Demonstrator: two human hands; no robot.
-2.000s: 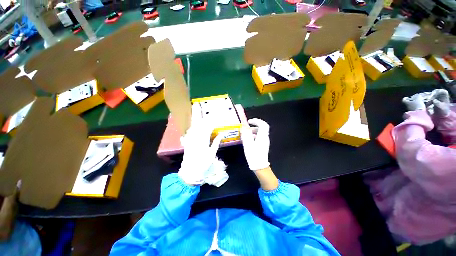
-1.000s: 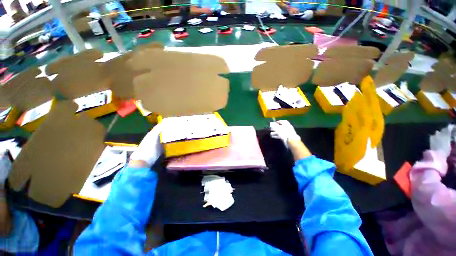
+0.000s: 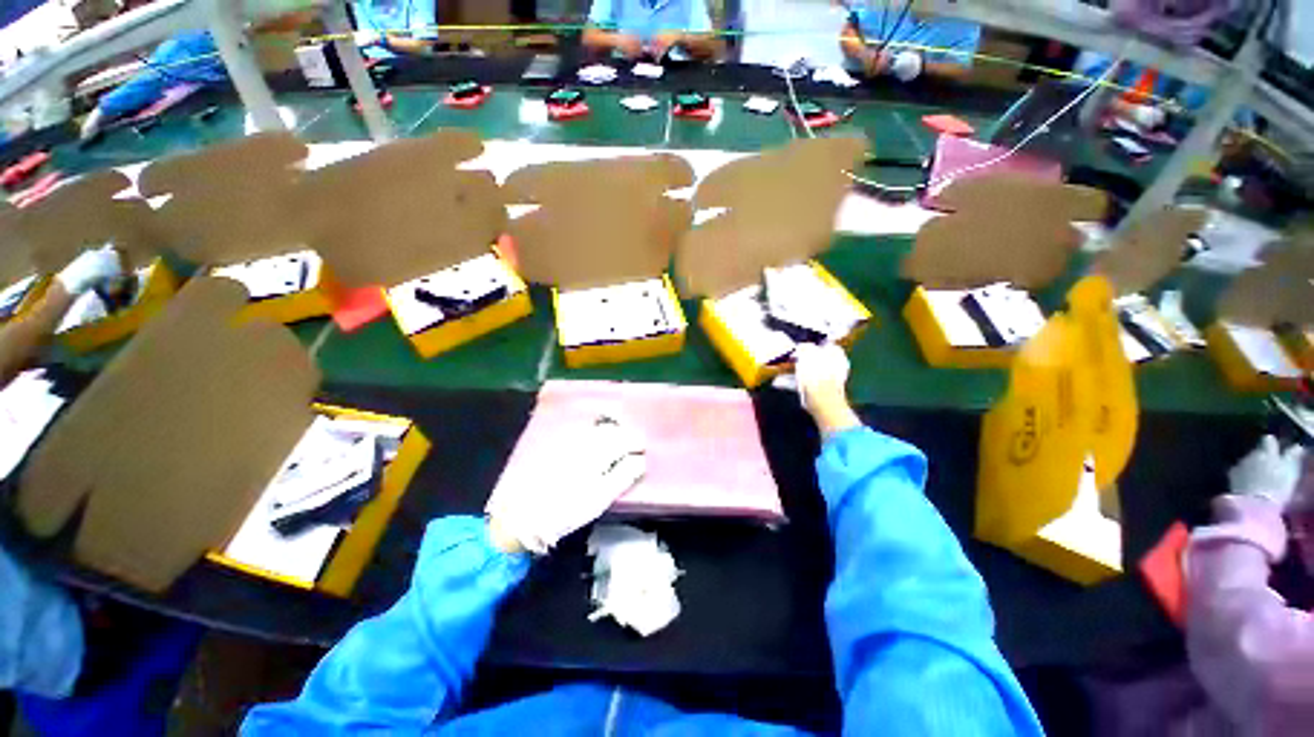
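Observation:
A pink slab (image 3: 692,446) lies on the black bench in front of me. My left hand (image 3: 577,482), in a white glove, rests over its left part with nothing visible in it. My right hand (image 3: 820,377), also white-gloved, holds the near corner of an open yellow retail box (image 3: 749,354) on the green surface. This box sits at an angle, with a white and black piece on its insert. Another open box (image 3: 623,349) with a flat white insert stands left of it. A crumpled white cloth (image 3: 634,579) lies below the slab.
An open box (image 3: 378,511) with a brown lid stands at my left. A box with a raised yellow lid (image 3: 1059,432) stands at my right, near a red pad (image 3: 1164,572) and a coworker's pink sleeve (image 3: 1254,605). More open boxes line the green surface (image 3: 483,367).
The box from my left hand now stands on the green surface. My left hand has moved right over the slab. My right hand now holds another box, which has shifted left and nearer.

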